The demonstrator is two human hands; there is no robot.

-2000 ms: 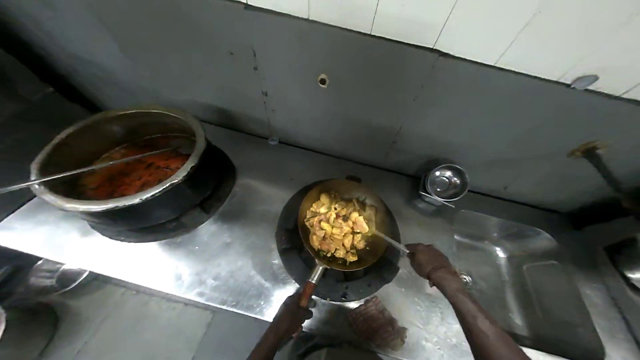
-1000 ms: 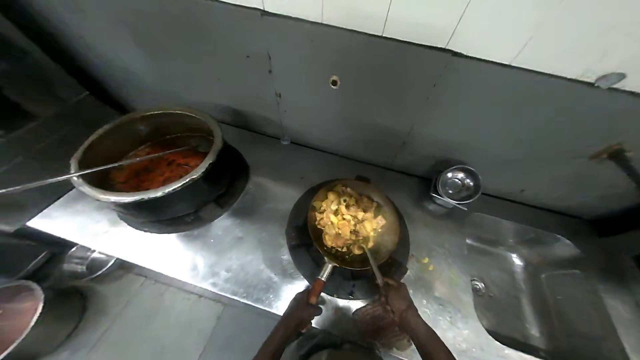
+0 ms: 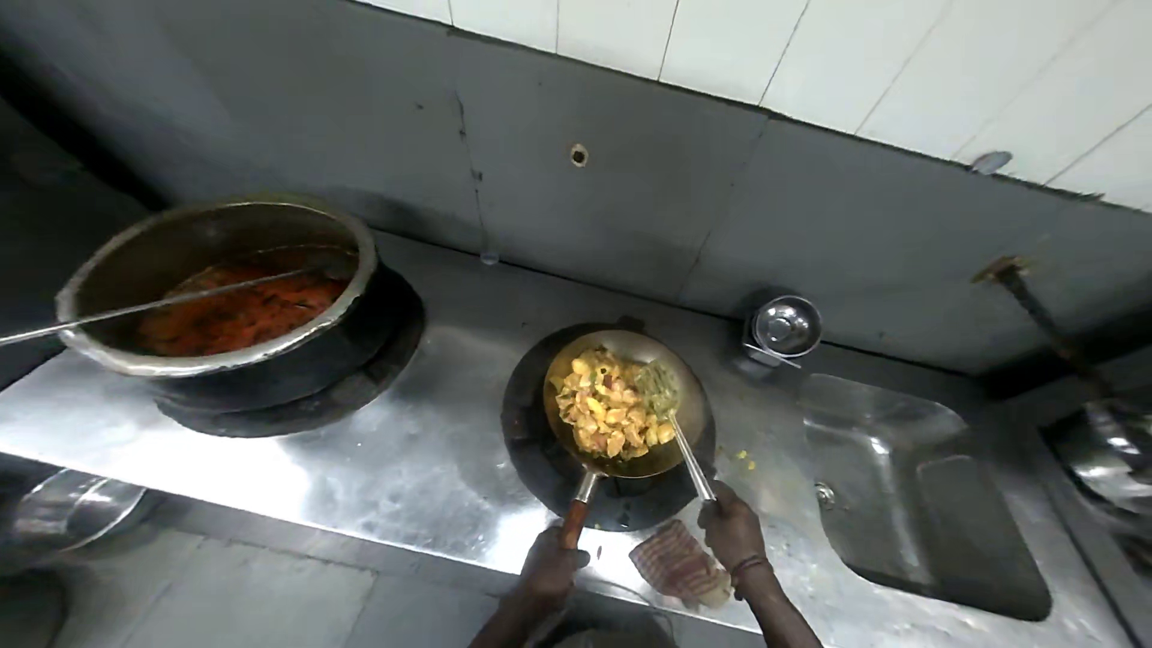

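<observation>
A round metal frying pan (image 3: 688,387) sits on a black burner. My left hand (image 3: 551,569) is closed around its wooden handle (image 3: 574,522). Yellow-orange chunks of food (image 3: 605,409) fill the pan's left and middle. My right hand (image 3: 733,526) grips the metal handle of a utensil (image 3: 691,457); its head, coated in green food, rests at the pan's right side, so its shape cannot be told. A red and white checked cloth (image 3: 681,562) lies on the counter between my hands, near the front edge.
At left, a large pot (image 3: 135,367) of red-orange liquid stands on another burner, a long-handled utensil (image 3: 193,295) across it. Small steel bowls (image 3: 787,326) stand by the wall, right of the pan. A steel sink (image 3: 927,504) is at right, and a steel vessel (image 3: 76,508) is below the counter at left.
My right hand was close to the pan's front edge a second ago and is now farther right. The utensil's head has moved from the pan's front to its right side. My left hand stays on the handle.
</observation>
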